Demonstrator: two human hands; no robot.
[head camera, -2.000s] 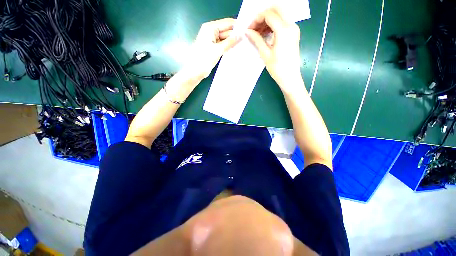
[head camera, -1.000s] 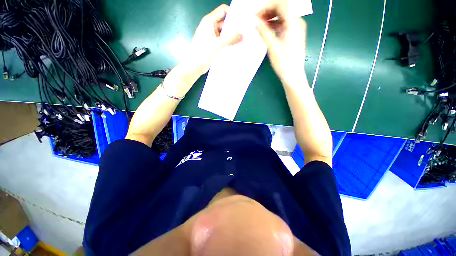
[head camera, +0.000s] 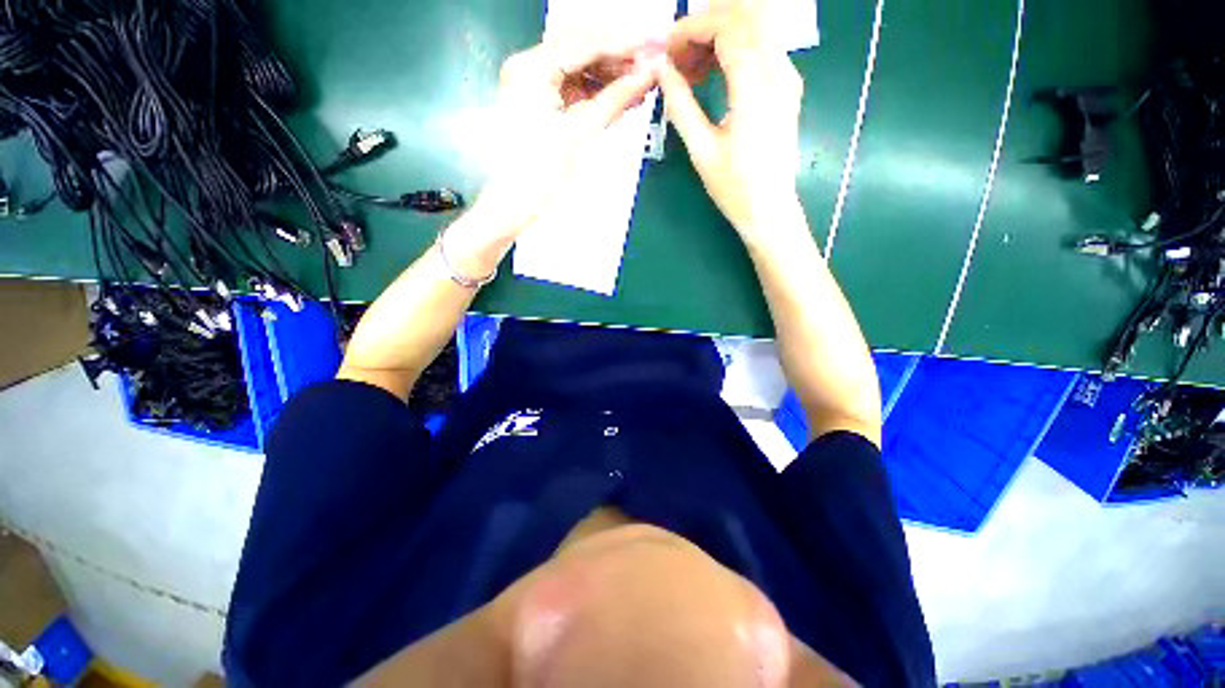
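My left hand (head camera: 544, 114) and my right hand (head camera: 746, 128) are at the top of the view, over a long white label sheet (head camera: 578, 229). Their thumbs and fingertips meet above the sheet. What is pinched there is too small and washed out to tell. A small dark cable end with a shiny tip (head camera: 656, 137) shows just below the fingertips, at the sheet's right edge. Part of a second white sheet (head camera: 794, 23) shows behind my right hand, at the top edge.
A heap of black cables (head camera: 148, 101) lies at left, its plugs near the edge of the green bench (head camera: 752, 289). Another black cable heap (head camera: 1189, 148) is at right, with a small black block (head camera: 1085, 132) beside it. Blue bins (head camera: 961, 437) stand below the bench edge.
The long sheet has turned, its lower end shifting left. My left fingers have moved over to meet the right ones. The shiny cable end has come into view below them.
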